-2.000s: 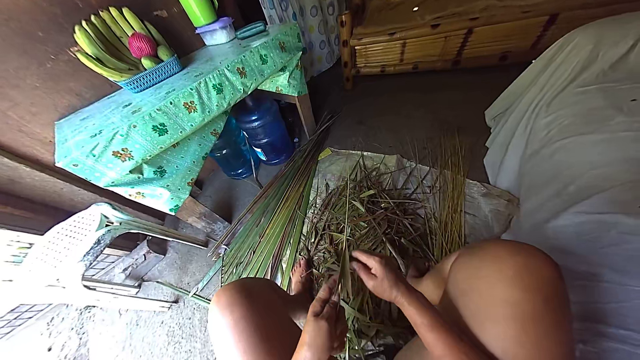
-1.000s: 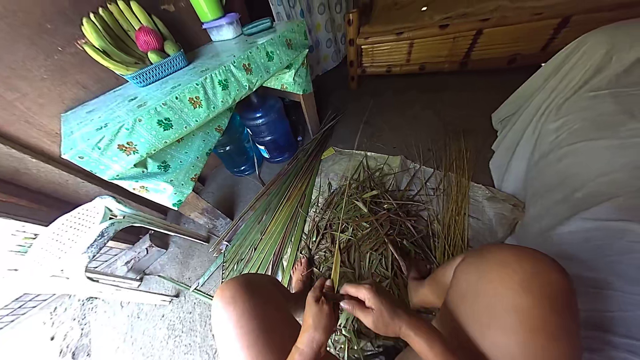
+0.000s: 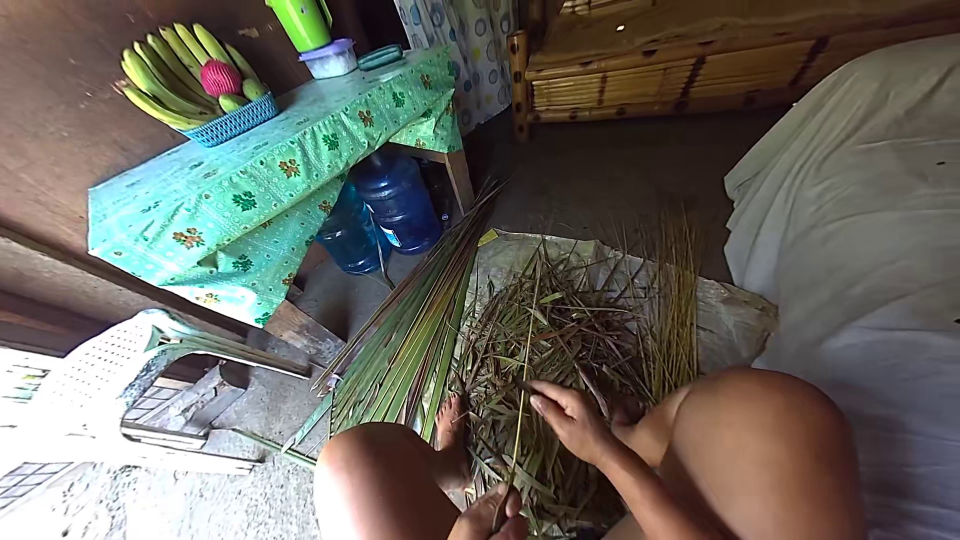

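Note:
My left hand (image 3: 491, 516), low in the view between my knees, grips the lower end of a thin palm leaf midrib (image 3: 527, 352). The rib stands out upward over a heap of dry leaf shreds (image 3: 577, 322). My right hand (image 3: 574, 420) is beside the rib at mid-length, fingers bent around something small and dark, perhaps a blade, too hidden to name. Long green palm leaflets (image 3: 409, 337) lie in a fan left of the heap. A bundle of thin yellowish ribs (image 3: 675, 315) lies to its right.
A sack sheet (image 3: 735, 315) lies under the heap. At upper left stands a table with a green floral cloth (image 3: 247, 202), a blue basket (image 3: 236, 124) of bananas on top and blue water jugs (image 3: 397, 202) beneath. A plastic chair (image 3: 97, 375) is left, a cloth-covered piece (image 3: 862, 225) right, bamboo furniture (image 3: 615, 90) behind.
One second ago my hands were close together on the strip. My left hand is now lower, toward my body, and my right hand is farther up, with more rib between them.

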